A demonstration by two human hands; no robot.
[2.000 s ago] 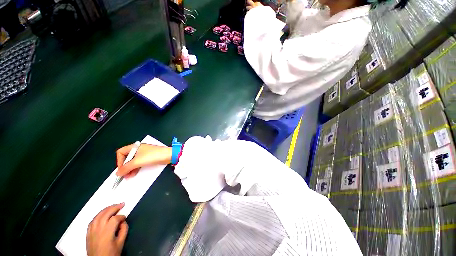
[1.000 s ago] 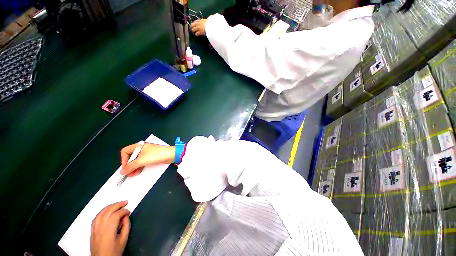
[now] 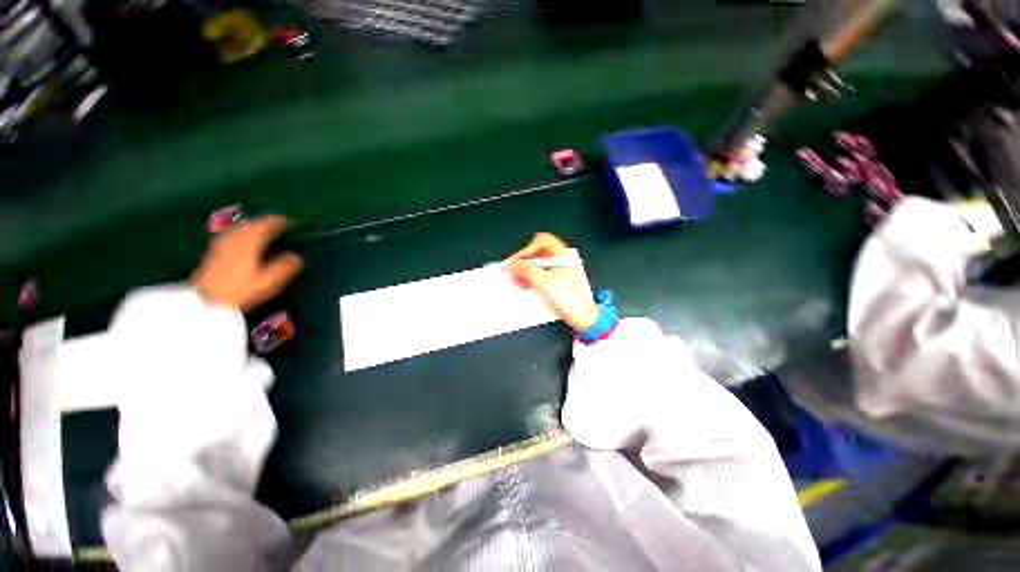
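My right hand [image 3: 551, 279] holds a slim white-handled stick tool [image 3: 550, 263] over the right end of the white paper strip [image 3: 436, 316]. A blue band is on my right wrist. My left hand [image 3: 246, 265] is off the strip to the left, slightly blurred, with thumb and fingers apart and nothing visible in it. A pink-rimmed watch housing [image 3: 225, 218] lies just beyond its fingers. Another housing [image 3: 272, 332], with orange and black inside, lies below the hand, beside my left sleeve.
A blue bin [image 3: 695, 190] with white paper inside stands beyond my right hand, a housing [image 3: 567, 162] to its left. Small bottles [image 3: 740, 159] and a metal post are beside it. Several housings [image 3: 856, 168] lie at right near a coworker's sleeve [image 3: 919, 313]. White sheets [image 3: 45, 436] lie at left.
The view has swung left and shows more of the bench there. My left hand has moved off the strip to the left, beside a housing. My right hand still holds the tool over the strip.
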